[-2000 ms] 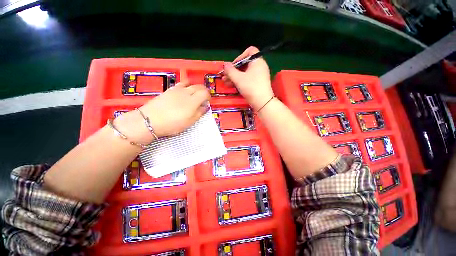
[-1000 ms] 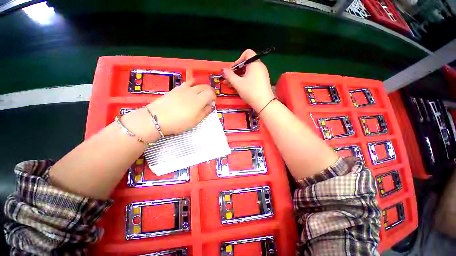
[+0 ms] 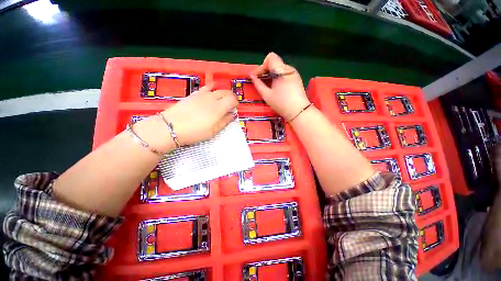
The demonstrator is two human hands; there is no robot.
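Note:
A red foam tray (image 3: 215,219) lies in front of me, with phone middle frames in two columns of pockets. My left hand (image 3: 203,115) holds a white liner sheet with fine rows (image 3: 211,156) over the tray's upper middle. My right hand (image 3: 278,88) holds dark tweezers (image 3: 273,75), now lying nearly flat across the fingers. Its fingertips are over the top right pocket, at the phone middle frame (image 3: 245,90), whose right part is hidden by the hand. Whether a small piece is at the fingertips is too small to tell.
A second red foam tray (image 3: 389,133) with more frames lies at the right. Both trays lie by a dark green surface (image 3: 165,33) with a pale rail (image 3: 49,104). A black tray (image 3: 473,142) with shiny parts is at the far right, and part of a person shows at the right edge.
My right hand's tweezers have turned from pointing up and right to lying nearly flat. The right hand has shifted slightly right. My left hand still holds the sheet in nearly the same place.

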